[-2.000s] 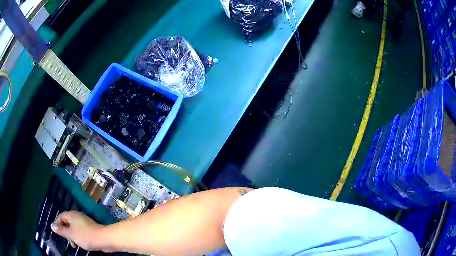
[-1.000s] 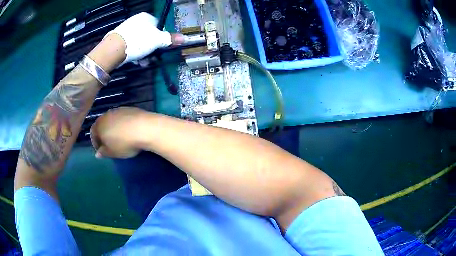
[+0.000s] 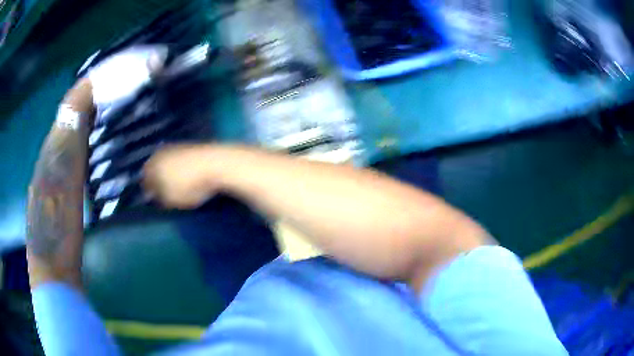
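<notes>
The frame is strongly blurred. My left hand (image 3: 125, 75), in a white glove, is over the upper part of the black slotted tray (image 3: 191, 115). A pale silver streak shows beside its fingers; I cannot tell whether the hand holds it. My bare right hand (image 3: 177, 177) is at the tray's lower right edge with its fingers bent down, and what is under them is hidden. White or silver ends of tubular units (image 3: 101, 169) show in the tray between and below the hands. The press fixture (image 3: 299, 115) stands right of the tray, above my right forearm.
The blue parts bin (image 3: 403, 67) is right of the fixture, with dark parts inside. A clear plastic bag (image 3: 480, 28) lies beside it, and another bag (image 3: 584, 42) is farther right. The bench's front edge runs below them. Blue crates (image 3: 577, 313) are at the lower right.
My left hand has moved left, away from the fixture's clamp block to over the tray. My right hand stays near the tray's lower edge, slightly shifted right. The view has become blurred.
</notes>
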